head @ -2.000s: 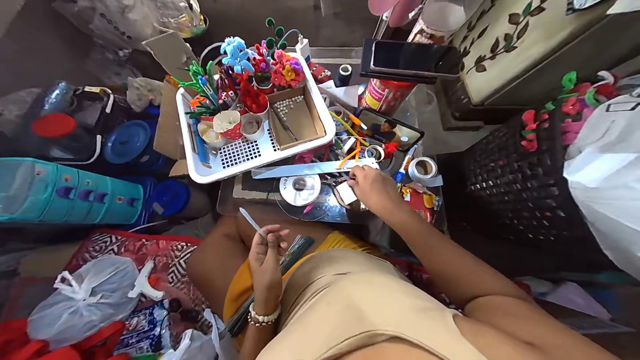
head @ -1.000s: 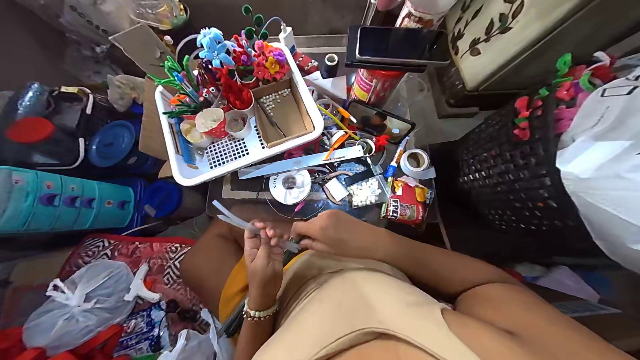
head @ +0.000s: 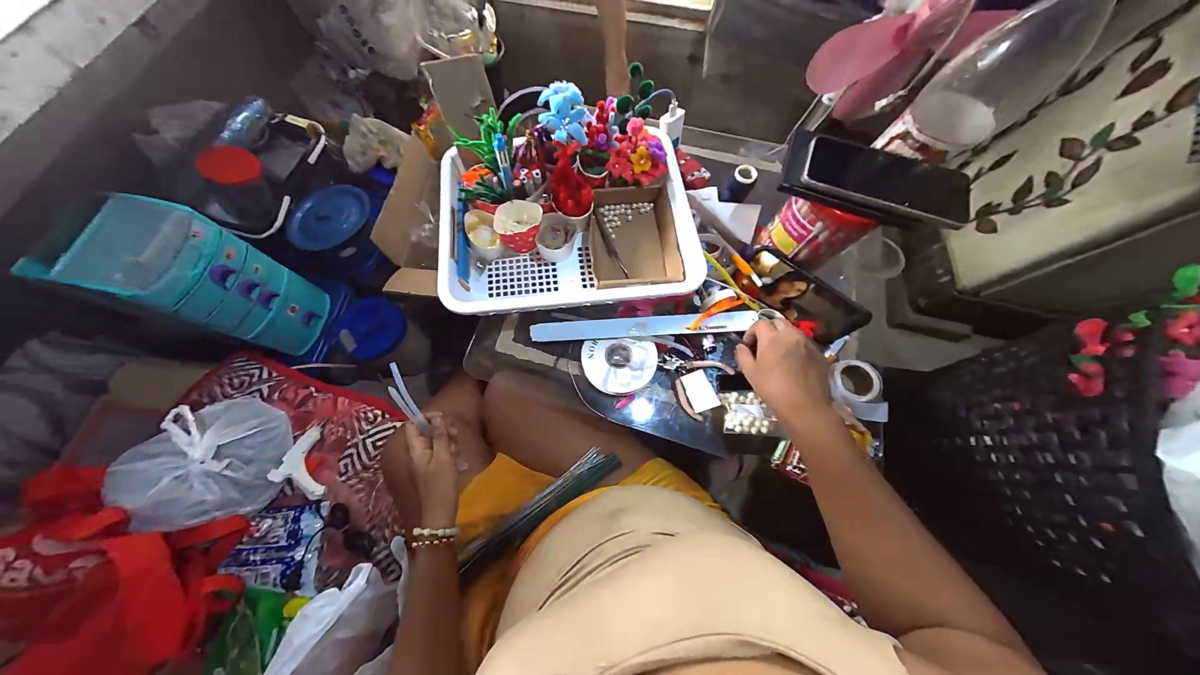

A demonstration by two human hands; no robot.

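Note:
Thin pale translucent strips [head: 407,394] stick up from my left hand [head: 434,455], which is closed on them above my left thigh. On the low glass table, my right hand [head: 780,366] reaches to the right end of a long pale ruler-like strip [head: 642,326]; what its fingers touch there is partly hidden. Near that hand lie a disc-shaped spool [head: 620,364], a small white square [head: 697,391], a bag of white pearl beads [head: 747,414] and a roll of tape [head: 856,381]. A bundle of thin wires [head: 539,511] rests on my lap.
Behind the ruler-like strip stands a white plastic basket [head: 562,302] with pipe-cleaner flowers and paper cups. A smartphone [head: 886,180] lies atop a red-lidded jar [head: 811,230]. Teal drawers [head: 187,272] are at left, a black woven basket [head: 1050,450] at right.
My right hand has moved from beside my left hand at my lap out to the table. My left hand has shifted left with the strips. The view has also shifted.

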